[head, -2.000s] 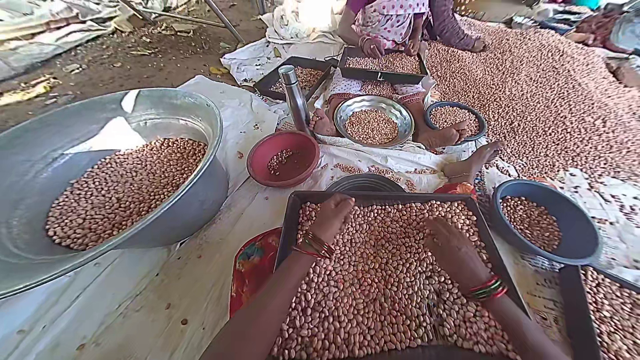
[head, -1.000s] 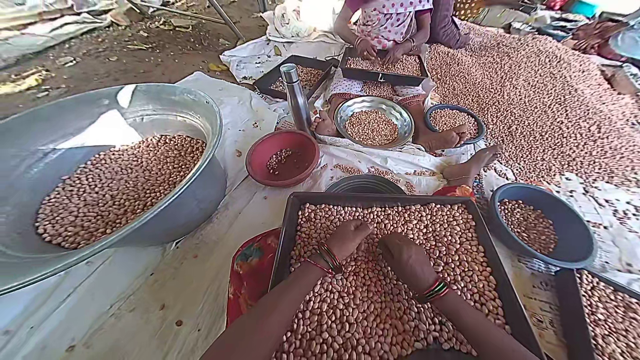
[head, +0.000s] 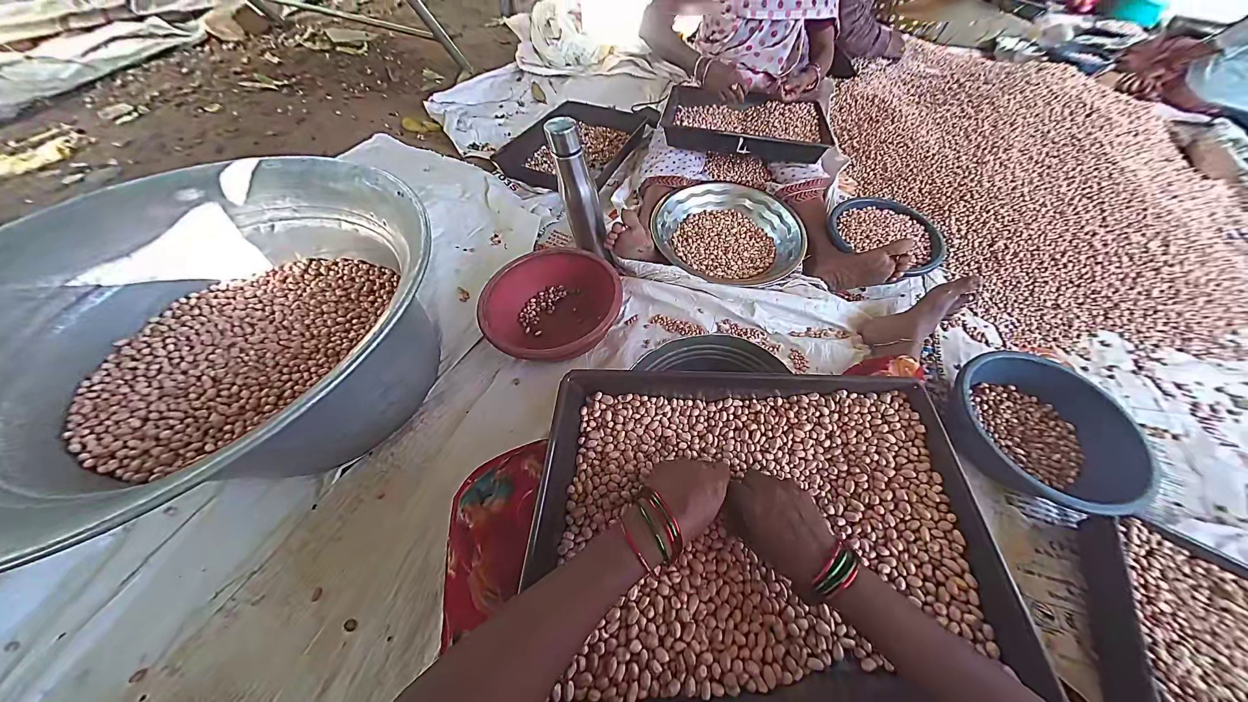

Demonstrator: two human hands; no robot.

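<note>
Pinkish-brown shelled peanuts [head: 838, 429] fill a dark rectangular tray [head: 741, 382] in front of me. My left hand [head: 688, 492] and my right hand [head: 780, 522] rest side by side on the peanuts near the tray's middle, nearly touching. Both wear red and green bangles. Their fingers point down and are mostly hidden behind the backs of the hands, so what they hold cannot be seen. A blue-grey bowl [head: 1111, 439] with peanuts stands right of the tray, and a red bowl [head: 551, 336] with a few lies beyond its left corner.
A large metal basin [head: 390, 380] with peanuts stands at the left. A steel bottle [head: 577, 185], a metal bowl [head: 726, 273] and a blue-rimmed bowl [head: 938, 244] lie ahead, near a seated person [head: 760, 39] with a tray [head: 780, 148]. A large peanut heap [head: 1053, 175] spreads at the right.
Two seconds ago my hands were well apart over the tray; they came together near its middle and remain close. The seated person's hands have moved over their tray.
</note>
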